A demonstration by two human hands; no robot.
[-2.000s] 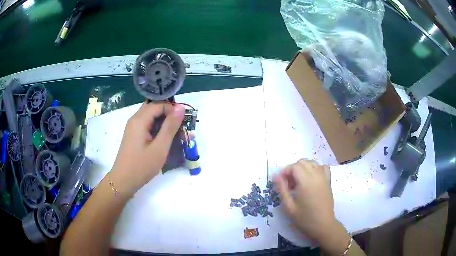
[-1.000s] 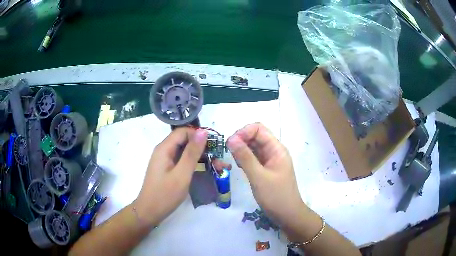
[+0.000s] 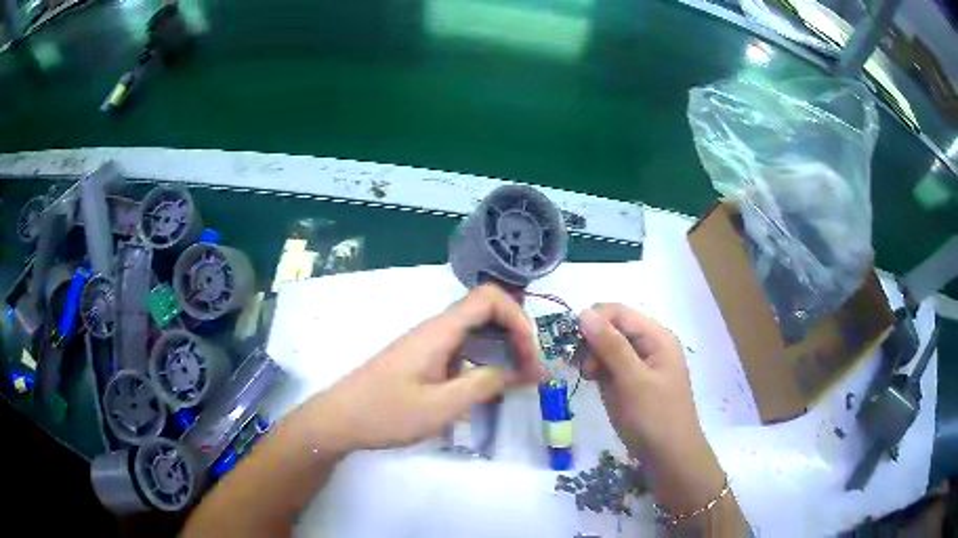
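A grey fan housing (image 3: 512, 233) stands in front of me, its round spoked head up and its handle towards me. My right hand (image 3: 630, 363) pinches the edge of a small circuit board (image 3: 560, 334). A dark red wire runs from the board to the head. A blue battery (image 3: 558, 426) with a pale label hangs below the board. My left hand (image 3: 488, 352) is at the handle, slightly blurred, thumb and finger apart; whether it grips the handle is hidden. A pile of tiny dark parts (image 3: 601, 483) lies on the white sheet near my right wrist.
Several grey housings (image 3: 189, 368) with blue batteries are heaped at the left. A cardboard box (image 3: 741, 326) with a clear plastic bag (image 3: 798, 189) stands at the right, grey housings (image 3: 893, 405) beside it. A part-built unit (image 3: 131, 74) lies on the green belt (image 3: 347, 84).
The view has shifted. My right hand came from the dark pile to the circuit board and now pinches its edge. My left hand has moved off the board's side, its fingers more open.
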